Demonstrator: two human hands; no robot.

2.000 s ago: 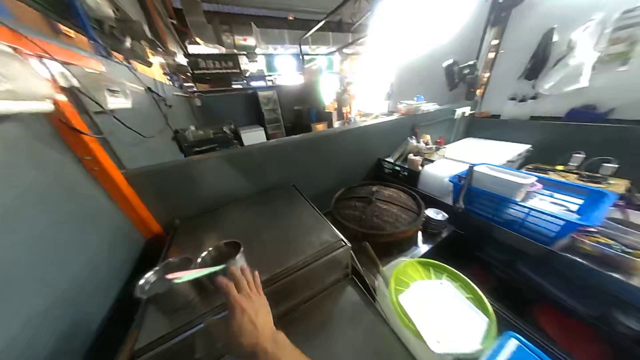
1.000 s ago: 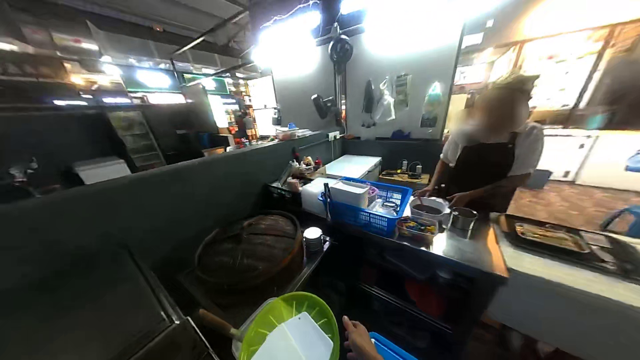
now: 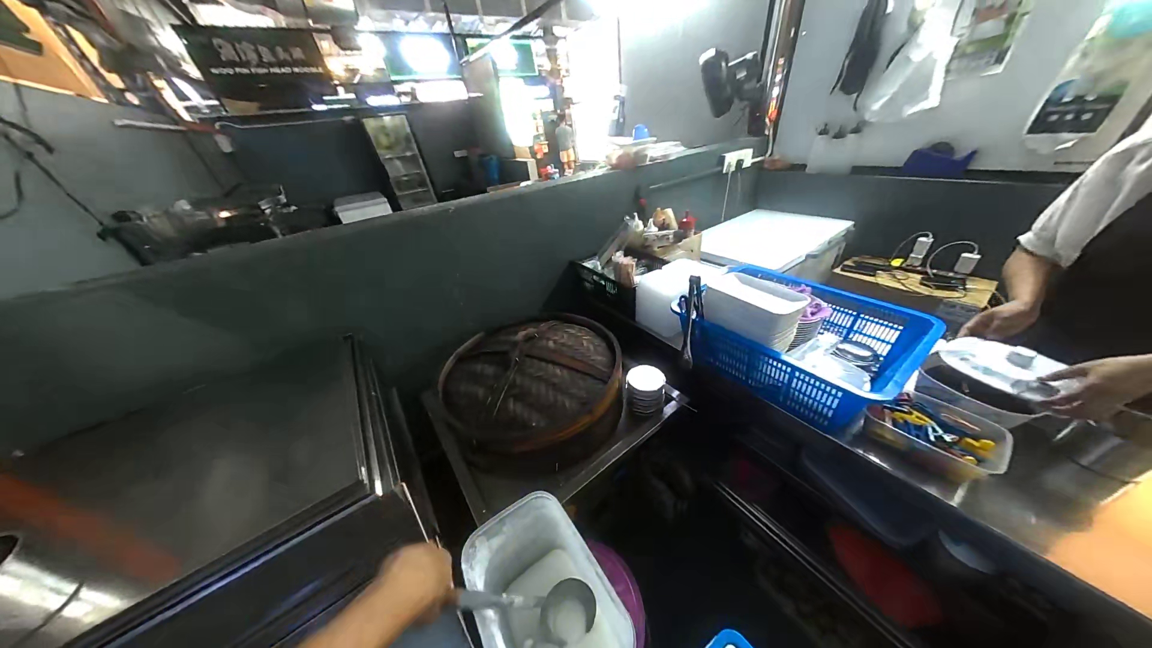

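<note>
My left hand (image 3: 418,580) reaches in from the lower left and is closed round the handle of a metal ladle (image 3: 569,612). The ladle's round bowl is inside a translucent plastic container (image 3: 515,517) at the bottom centre. Something pale white lies in the container; I cannot tell what it is. A purple rim (image 3: 621,585) shows behind the container's right side. My right hand is out of view. Above the container, a round woven bamboo steamer lid (image 3: 531,373) rests on a metal surface, beside a stack of small white-topped items (image 3: 645,389).
A steel counter or cover (image 3: 216,450) fills the left. On the right stand a blue plastic basket (image 3: 810,396) with white containers, a tub of coloured utensils (image 3: 940,436) and a white chest (image 3: 774,238). A co-worker's hand (image 3: 1093,389) holds a clear lid over a bowl.
One second ago a hand was open beside a green basket with a white slab; now a hand holds a ladle in a translucent container. The view has swung back left.
</note>
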